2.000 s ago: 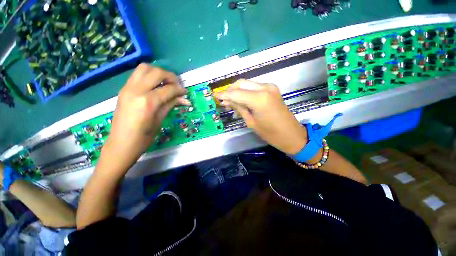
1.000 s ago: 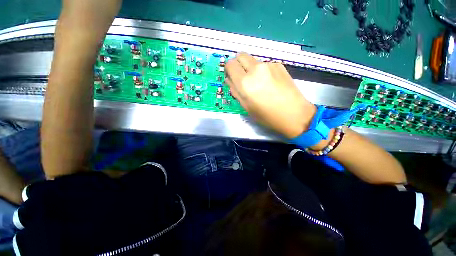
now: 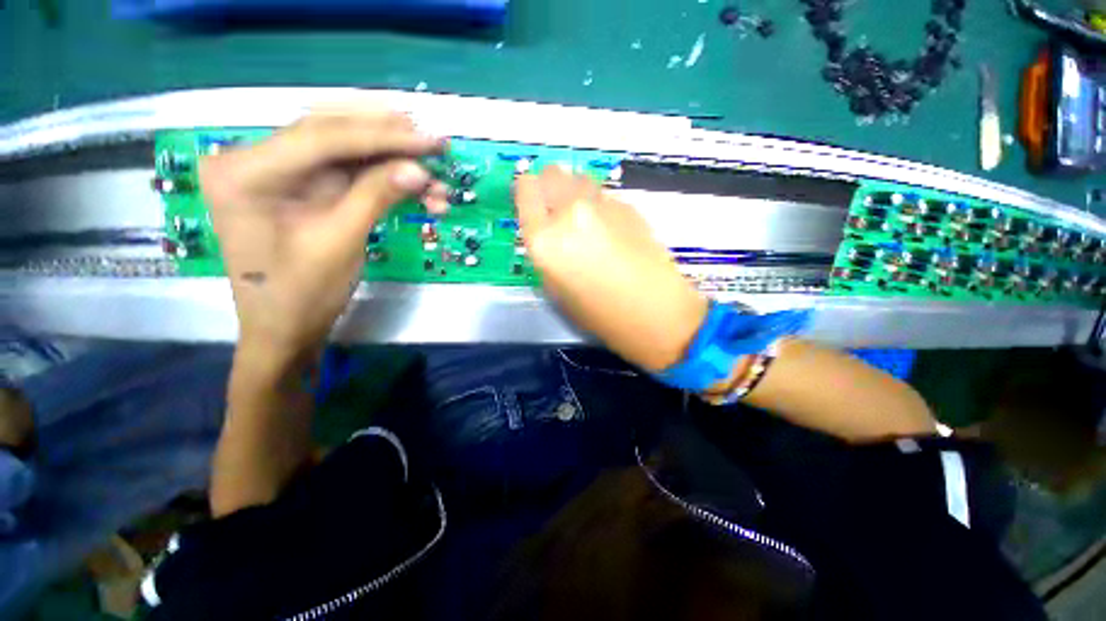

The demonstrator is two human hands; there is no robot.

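Note:
A green circuit board point(image 3: 485, 182) with rows of small mounted parts lies across the conveyor rails in front of me. My left hand point(image 3: 303, 206) is over its left part, thumb and fingertips close together; a small dark bit shows near the fingertips, but I cannot tell if it is held. My right hand point(image 3: 594, 261) is over the board's right part, fingers bent and blurred, fingertips at the board; whether it holds anything is hidden. A blue wrist strap point(image 3: 716, 346) and a beaded bracelet are on my right wrist.
A second circuit board point(image 3: 898, 243) lies on the rails to the right. Loose dark components point(image 3: 873, 85) lie on the green mat point(image 3: 606, 61). A thin pale tool point(image 3: 990, 121) and an orange-and-black device point(image 3: 1067, 109) are at the right. A blue bin's edge point(image 3: 328, 10) shows at the top.
My left hand has come back from beyond the top edge to over the board. My right hand has shifted slightly left and down in view. The blue bin's edge shows more than one second ago.

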